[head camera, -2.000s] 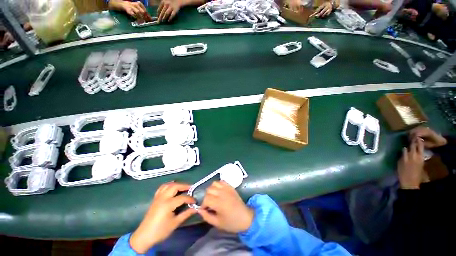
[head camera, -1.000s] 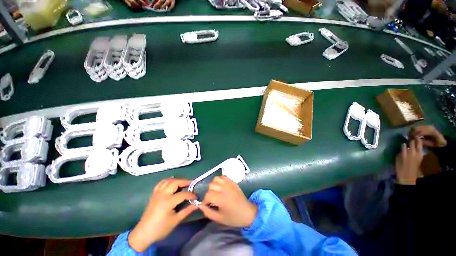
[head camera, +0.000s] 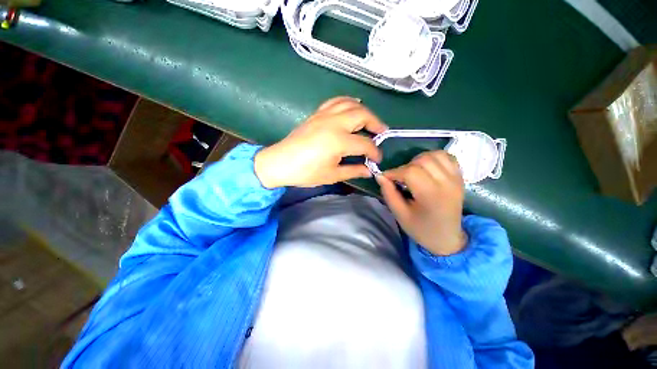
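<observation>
A white plastic housing (head camera: 475, 155) lies at the bench's near edge, its looped end towards the left and its round disc end to the right. My left hand (head camera: 324, 144) grips the looped end between thumb and fingers. My right hand (head camera: 428, 194) is beside it, its thumb and fingertips pinching the lower corner of the same end, with the hand partly over the loop. A small pale bit shows between the fingertips; what it is cannot be told.
Stacked white housings (head camera: 400, 43) stand on the green bench (head camera: 519, 94) beyond my hands. A cardboard parts box (head camera: 619, 130) with slim pale pieces is at the right. Below the bench edge at left is an open floor carton (head camera: 155, 148) with red and black items. Dark clothing shows at lower right.
The view has tilted down and turned, so the stacks now show at the top and the parts box at the right edge. Both hands still hold the housing's looped end.
</observation>
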